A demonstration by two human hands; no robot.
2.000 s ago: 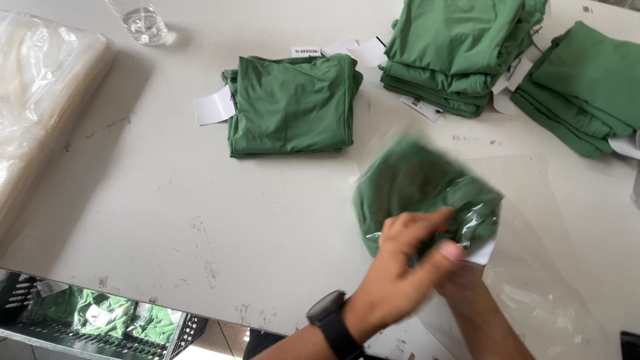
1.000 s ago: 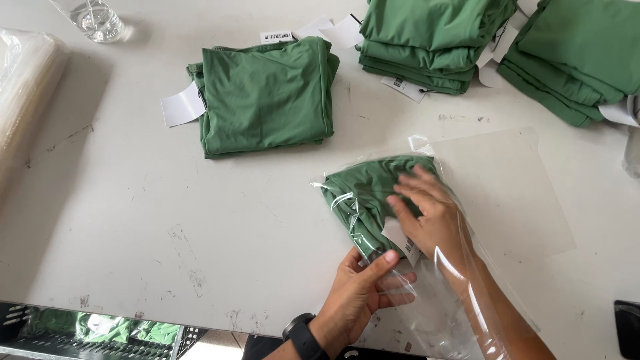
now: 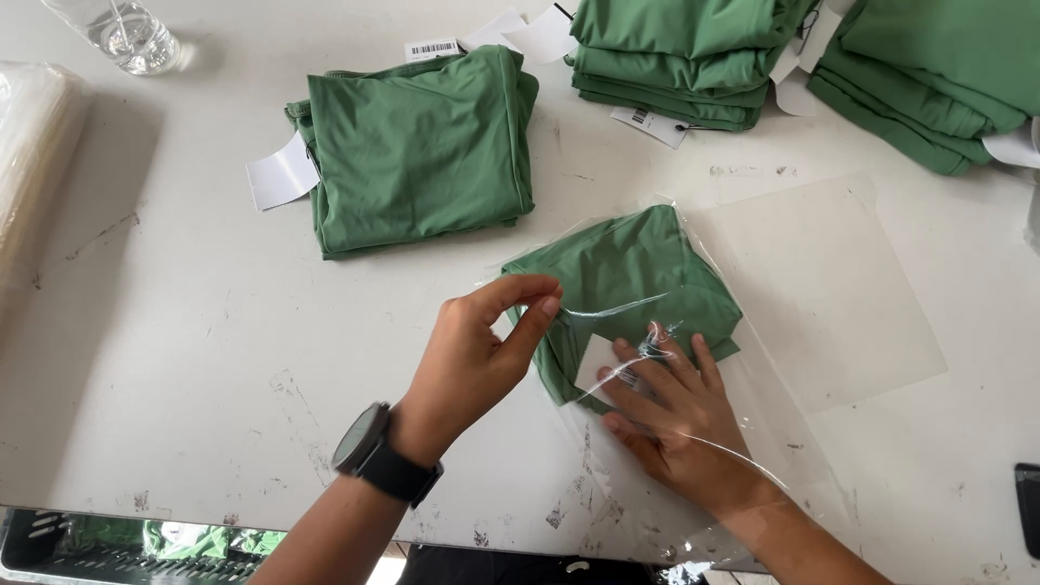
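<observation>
A folded green garment (image 3: 634,260) lies inside a clear plastic bag (image 3: 772,422) on the white table. My right hand (image 3: 674,406) is inside the bag, fingers spread over the garment's lower part and its white tag (image 3: 600,366). My left hand (image 3: 504,333), with a black watch (image 3: 370,455) on the wrist, pinches the bag film at the garment's left side between thumb and forefinger. Up and to the left, a folded green garment pile (image 3: 422,154) with white tags lies apart from both hands.
Green garment stacks (image 3: 674,57) (image 3: 934,73) stand at the back right. A clear flat plastic sheet or bag (image 3: 829,292) lies right of the bagged garment. A glass of water (image 3: 134,36) and plastic bags (image 3: 32,154) are at left. A black crate (image 3: 97,561) holds bagged green items below the table edge.
Two seconds ago the hands were close together at the garment's lower right. Since one second ago my left hand has moved up along the garment's left side, and my right hand has moved lower over the tag.
</observation>
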